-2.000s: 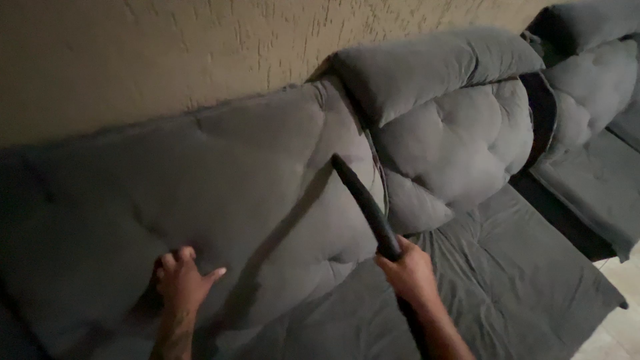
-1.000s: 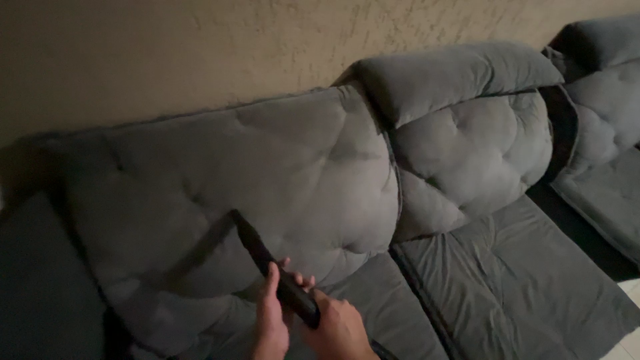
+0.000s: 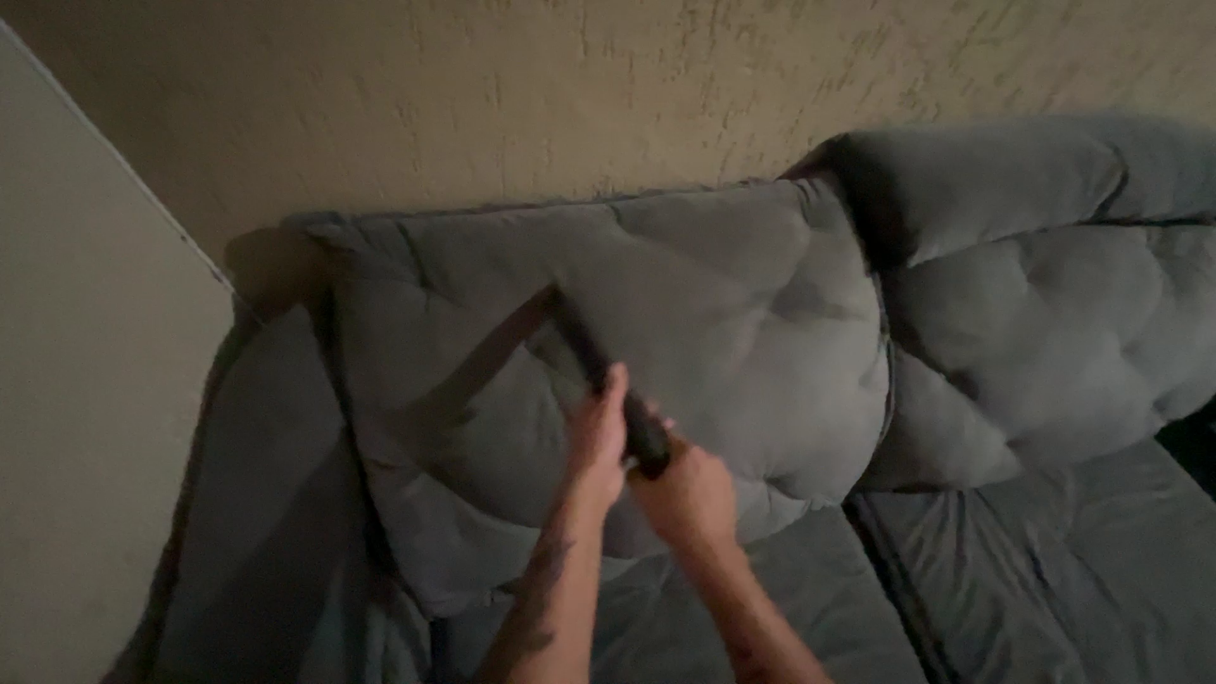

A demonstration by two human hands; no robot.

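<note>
A black tube-like tool (image 3: 581,334), perhaps a vacuum cleaner's wand, slants up and left with its tip at the tufted grey back cushion (image 3: 703,285) of a sofa. Around its lower end my right hand (image 3: 689,489) is closed. Higher up the shaft, my left hand (image 3: 600,427) lies against its left side, thumb upward; how far its fingers wrap round is hidden and blurred. A dark shadow of the tool and hands falls on the cushion to the left.
Behind the sofa rises a textured beige wall (image 3: 570,95); a pale wall or panel (image 3: 85,361) stands at the left. The sofa's grey armrest (image 3: 256,494) is beside the back cushion. A second back cushion (image 3: 1045,332) and the seat (image 3: 779,608) lie right and below.
Two seconds ago my left hand was off the tool, fingers spread near the cushion; it then came to the shaft. The tool has moved left along the back cushion. The view has swung left.
</note>
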